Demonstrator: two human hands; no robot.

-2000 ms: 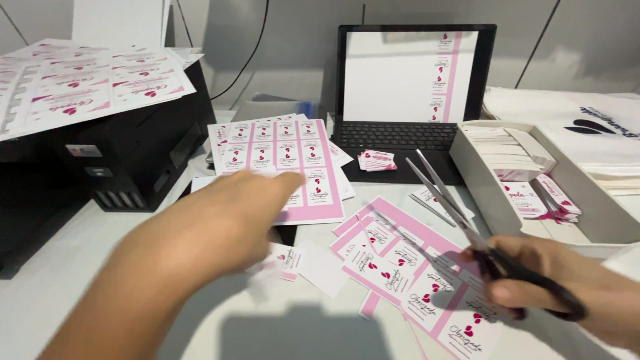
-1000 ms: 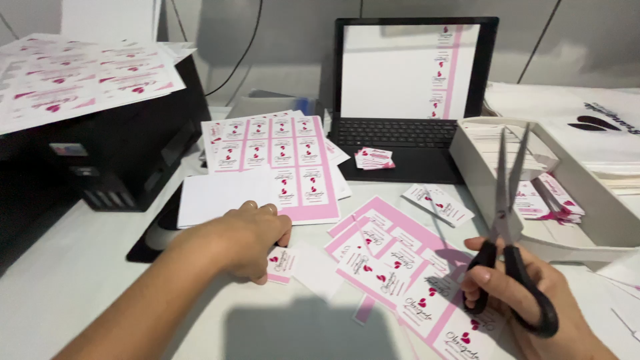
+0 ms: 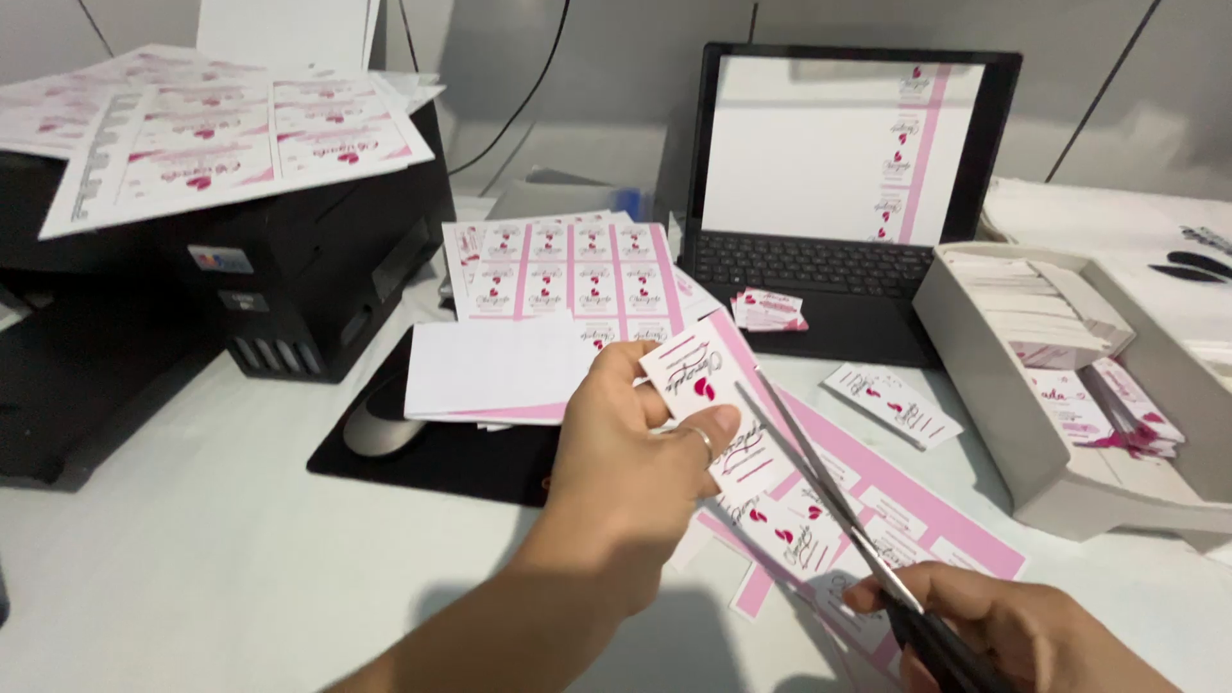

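My left hand [image 3: 640,452] pinches a printed card strip [image 3: 717,385] between thumb and fingers, its pink edge to the upper right. In my right hand [image 3: 1001,616] are black-handled scissors [image 3: 852,525], their blades slightly apart and their tips beside the strip's right side. Under both hands lie pink-bordered printed sheets [image 3: 972,534] and loose cut cards [image 3: 784,529]. Behind my left hand rests a stack of printed sheets [image 3: 621,274] with a blank white sheet [image 3: 481,371] in front. A cut card piece [image 3: 890,404] lies right of the strip.
A black laptop [image 3: 818,265] stands at the back with small cards [image 3: 770,310] on it. To the right is a white box [image 3: 1049,481] of cut cards. At left, a black printer [image 3: 318,260] bears printed sheets [image 3: 221,144]; a mouse [image 3: 385,419] sits on a black mouse pad [image 3: 452,467].
My left hand has risen from the table and now holds a card strip. The scissors have tilted from nearly upright to pointing up-left, beside the strip. The white sheet came onto the stack after the oldest frame.
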